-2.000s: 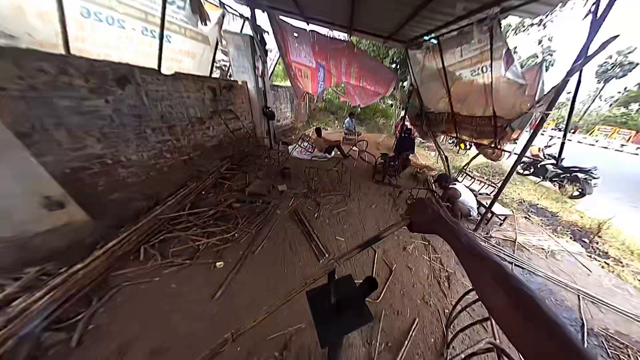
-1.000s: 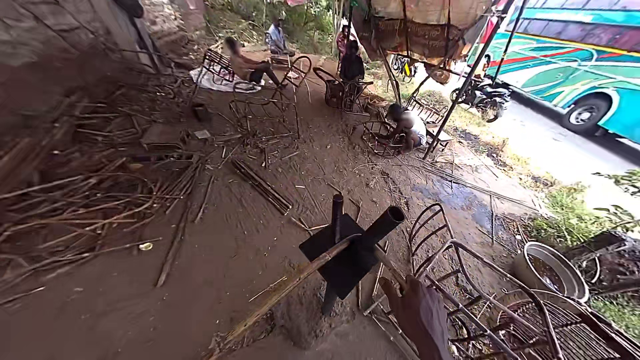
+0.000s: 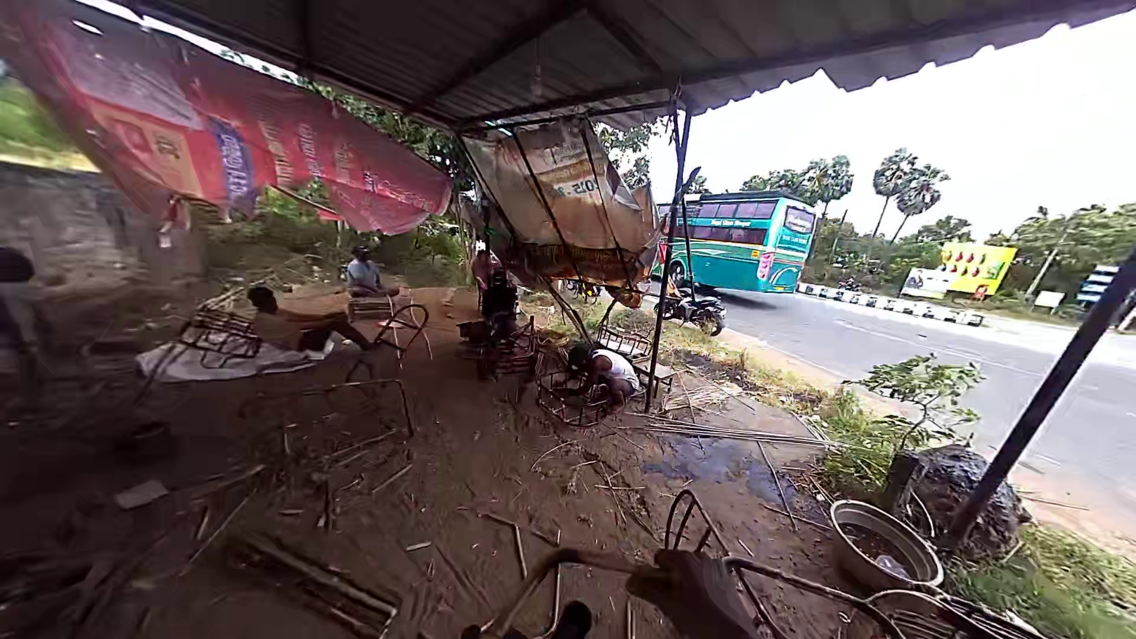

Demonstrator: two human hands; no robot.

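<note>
At the bottom centre, my right hand [image 3: 697,590] is closed around the end of a cane pole [image 3: 568,557], though the fingers are dark and blurred. The pole curves from the bottom edge up over to the hand. Under it, the dark tube end [image 3: 575,617] of a metal bending fixture just shows; its plate is cut off by the frame. My left hand is out of view. Bent cane chair frames [image 3: 688,524] lie right beside and behind my right hand.
Several people sit further off, one bent over a round cane frame [image 3: 568,399]. Cane bundles [image 3: 311,581] lie on the dirt at left. A metal basin [image 3: 887,541] and a slanting post [image 3: 1047,404] stand at right, before the road with a bus [image 3: 745,240].
The cane pole, straight two seconds ago, is now bent in a curve by the fixture. My right hand has come down from its raised place. The view has tilted up since a second ago; the bus is further off.
</note>
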